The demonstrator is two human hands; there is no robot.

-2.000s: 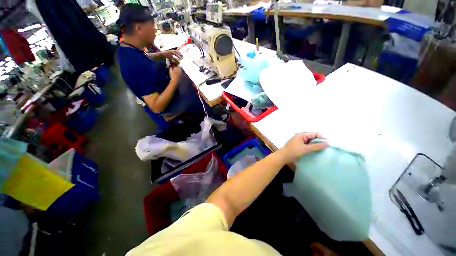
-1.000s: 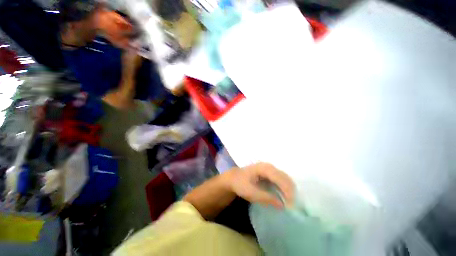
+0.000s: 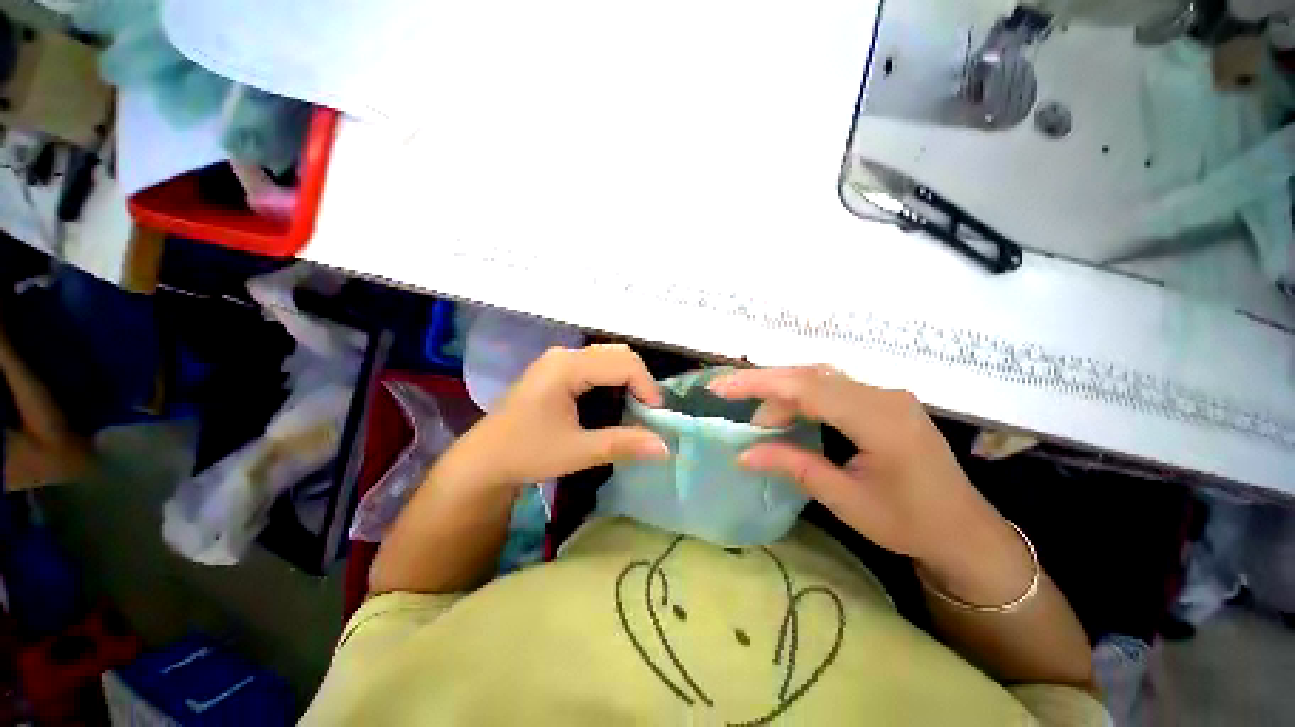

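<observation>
A pale green sewn fabric piece (image 3: 696,487) is held in front of my body, just off the table's front edge. Its top opening gapes a little and a thicker folded band runs along it. My left hand (image 3: 575,415) pinches this band at the left with thumb and fingers. My right hand (image 3: 838,440) pinches it at the right. Black-handled thread snips (image 3: 944,225) lie on the table by the machine bed, touched by neither hand.
A white table (image 3: 568,171) has a ruler scale along its front edge. The machine bed (image 3: 1051,156) and pale green strips (image 3: 1221,156) are at the right. A red basket (image 3: 315,185) stands at the left, with bins and clear plastic below. Another person's arm (image 3: 36,419) shows at far left.
The view has swung right and down to the table edge. My right hand is now in view, and both hands hold the fabric piece, which was in my left hand at the table's left part.
</observation>
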